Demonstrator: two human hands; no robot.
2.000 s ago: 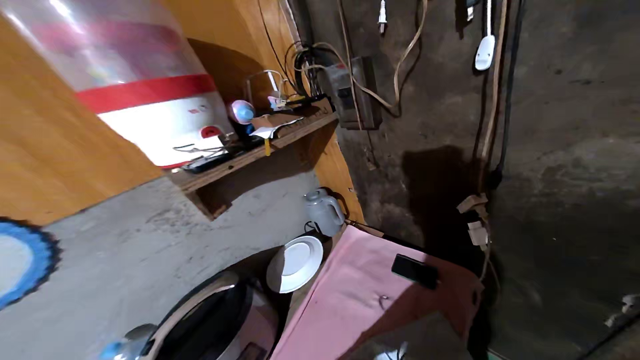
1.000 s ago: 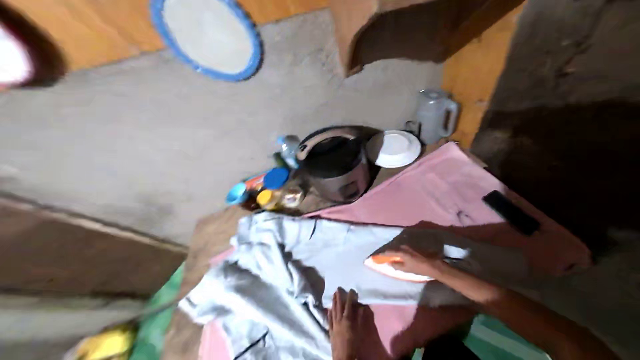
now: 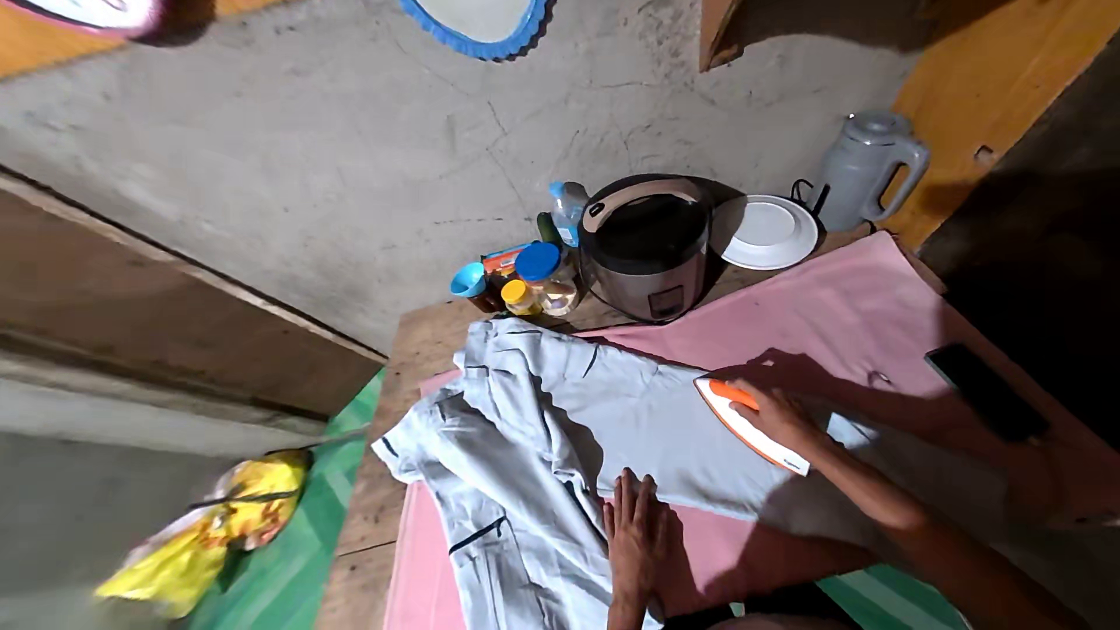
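Observation:
My right hand (image 3: 772, 415) grips the handle of a white and orange electric iron (image 3: 739, 426), which rests on a spread leg of light grey trousers (image 3: 647, 420). Palm down, my left hand (image 3: 637, 525) lies at the lower edge of that leg, fingers spread a little, beside the bunched other leg. The trousers have dark-trimmed pockets and lie over a pink cloth (image 3: 814, 306) on a wooden table. The iron's soleplate faces the fabric and its underside is hidden.
Behind the cloth stand a rice cooker (image 3: 647, 254), a white plate (image 3: 768, 232), a grey pitcher (image 3: 862, 171), a blue-lidded jar (image 3: 547, 276) and a plastic bottle (image 3: 567, 214). A black phone (image 3: 987, 391) lies at right. A yellow plastic bag (image 3: 210, 534) is on the green floor.
The view has swung far from the wall shelf down to the table, bringing both hands in. Since the one-second-old frame, the iron and both hands look little changed in place.

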